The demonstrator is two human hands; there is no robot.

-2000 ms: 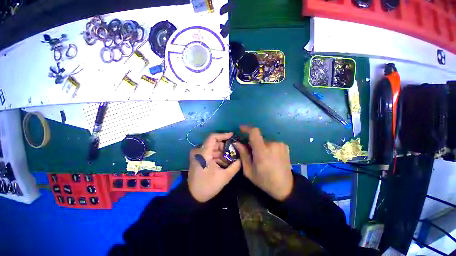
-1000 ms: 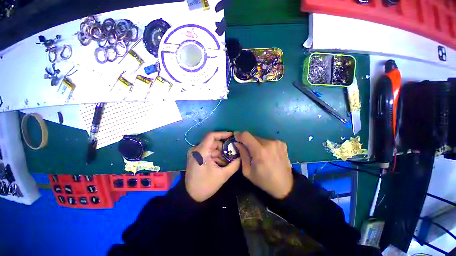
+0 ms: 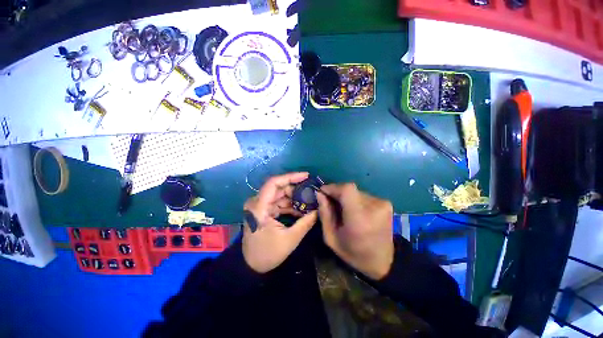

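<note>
A round dark watch case (image 3: pixel 305 196) is held near the mat's front edge, with a grey round area inside and small gold bits at its lower rim. My left hand (image 3: pixel 273 228) grips the case between thumb and fingers. A small dark piece lies against the base of the left hand. My right hand (image 3: pixel 360 231) is at the case's right side, fingers bent together. Something thin and dark shows at its fingertips, but I cannot tell what it is.
A white shelf (image 3: pixel 40 99) at upper left holds rings, batteries and a wire reel (image 3: pixel 230 69). Behind are a yellow-rimmed box (image 3: pixel 375 86) and a green-rimmed box (image 3: pixel 439 92). Tweezers (image 3: pixel 430 137) lie right. An orange-black screwdriver (image 3: pixel 512 152) is farther right. Red trays (image 3: pixel 142 254) are below left.
The inside of the case now looks grey instead of bright white. My right hand has moved slightly right and down, with its fingers curled more. The dark curved strip by its fingers no longer shows.
</note>
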